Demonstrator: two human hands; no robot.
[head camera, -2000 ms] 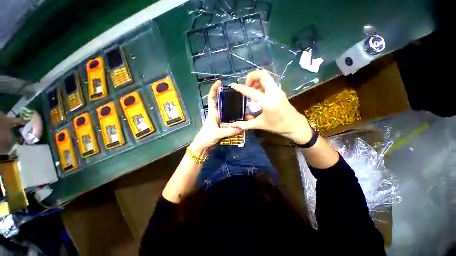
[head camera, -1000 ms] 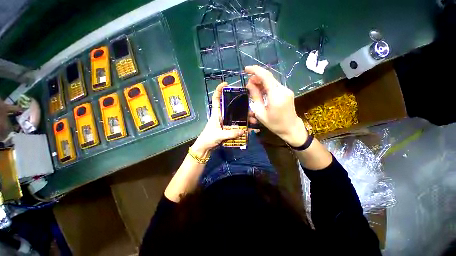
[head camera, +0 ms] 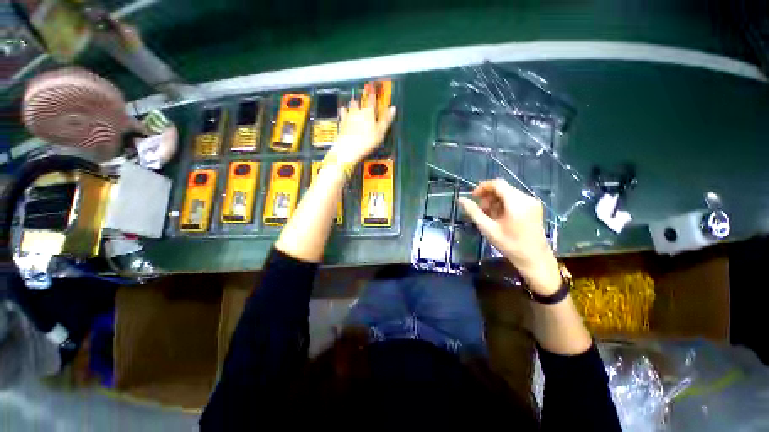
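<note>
My left hand (head camera: 362,126) is on an orange handset unit (head camera: 384,94) in the back right compartment of the clear blister tray (head camera: 291,229). Its fingers cover part of the unit. Other units stand in two rows, some orange side up, some with screen and yellow keypad up, such as the keypad unit (head camera: 326,118). My left forearm partly hides one front-row unit. My right hand (head camera: 506,215) is above the dark compartment tray (head camera: 449,234), fingers curled; whether it holds something small cannot be told.
Thin glossy film strips (head camera: 527,126) lie over the dark tray. A white scrap (head camera: 613,213) and a white fixture (head camera: 690,229) are at right. A carton with yellow pieces (head camera: 620,302) is below. A pink fan (head camera: 74,114) is at left.
The view has turned and shifted left. My left hand has moved from in front of me to the blister tray's back right corner with the unit. My right hand has separated from the unit.
</note>
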